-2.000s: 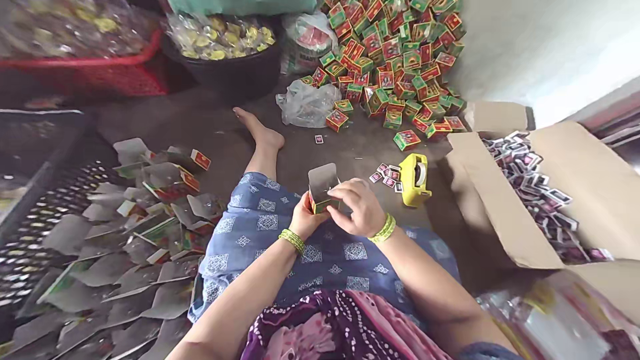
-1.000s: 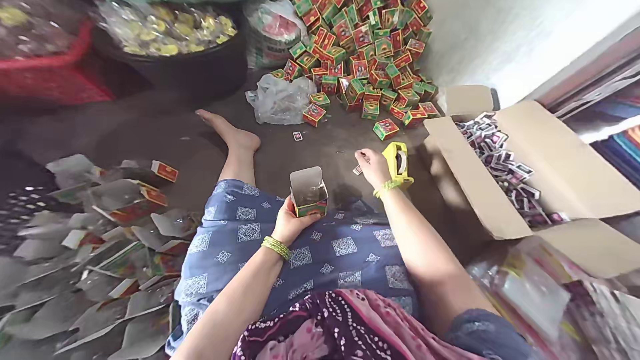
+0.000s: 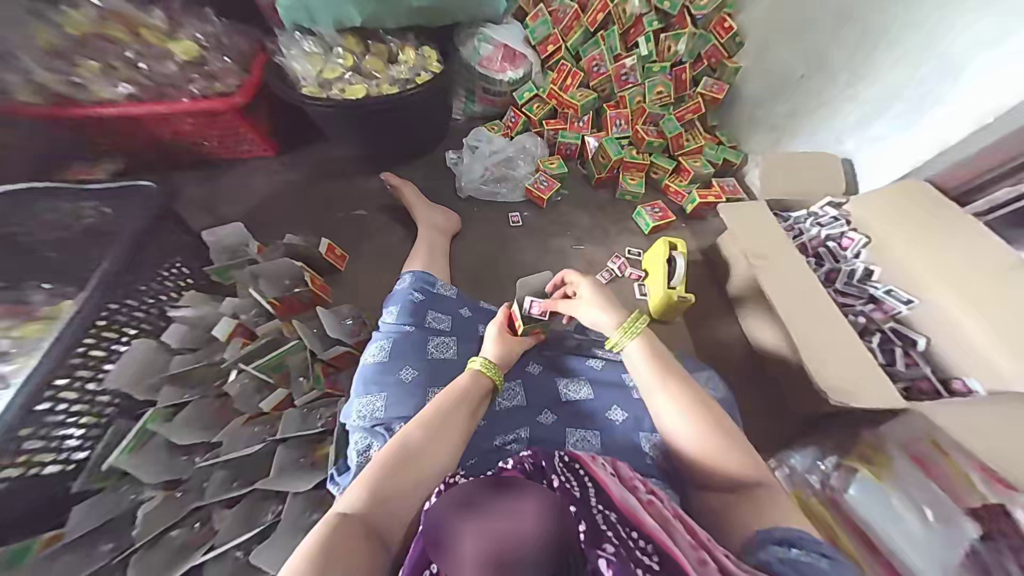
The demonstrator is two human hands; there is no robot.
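Note:
My left hand [image 3: 506, 340] holds a small printed carton [image 3: 531, 325] with its grey lid flap raised, above my lap. At the mouth of that carton, my right hand [image 3: 582, 300] pinches a small dark-and-white printed packet [image 3: 536, 307]. Several similar packets [image 3: 620, 266] lie on the floor just beyond the right hand, beside a yellow tape dispenser [image 3: 669, 278]. One more packet [image 3: 515, 218] lies apart on the floor, farther forward.
Open cartons [image 3: 240, 432] are heaped at left by a black crate [image 3: 160, 320]. Closed cartons [image 3: 632, 96] are piled ahead, near a plastic bag [image 3: 498, 164], a black tub [image 3: 376, 128] and a red basket [image 3: 192, 128]. A cardboard box [image 3: 808, 320] of packets stands right.
My right hand has come back from the packets by the tape dispenser to the carton, now with a packet in its fingers. The left hand still holds the carton.

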